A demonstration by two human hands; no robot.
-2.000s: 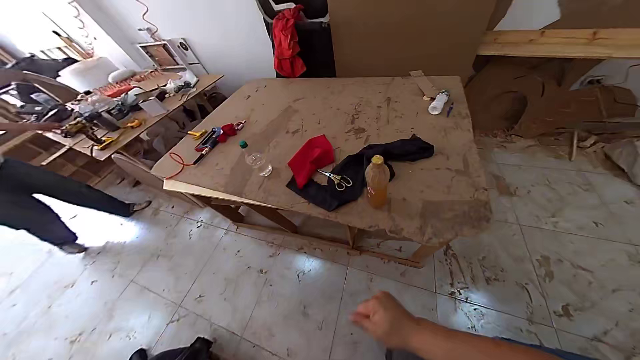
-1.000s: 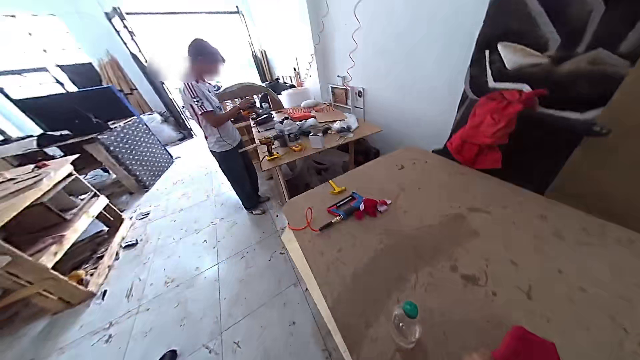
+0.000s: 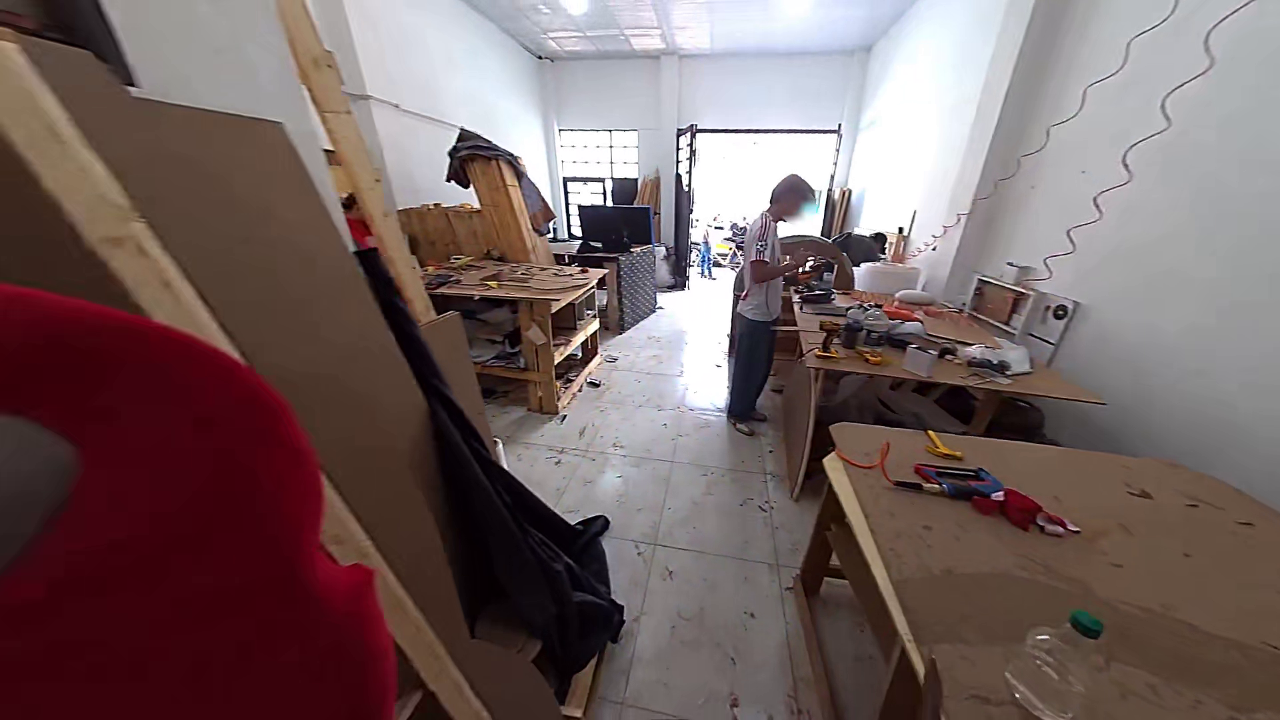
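Neither of my hands shows in the head view. Close to the camera at the left edge is a red fabric-like thing [image 3: 200, 520], blurred, with a grey patch; what holds it cannot be seen. On the cardboard-brown worktable [image 3: 1000, 590] at the lower right stand a clear plastic bottle with a green cap [image 3: 1055, 670], a blue and black air tool [image 3: 960, 482] with an orange hose [image 3: 868, 460], a small yellow tool [image 3: 942, 446] and crumpled red cloth [image 3: 1022, 510].
A person [image 3: 760, 290] stands at a cluttered workbench [image 3: 1040, 378] beyond the table. Leaning boards [image 3: 230, 250], a timber strut [image 3: 350, 130] and black cloth [image 3: 540, 570] line the left. Farther back stands a wooden bench [image 3: 540, 290]. Scraps lie on the tiled floor [image 3: 680, 500].
The view has swung far to the left and up. A bare hand seen over the floor two seconds ago is out of view. The red thing now fills the left edge.
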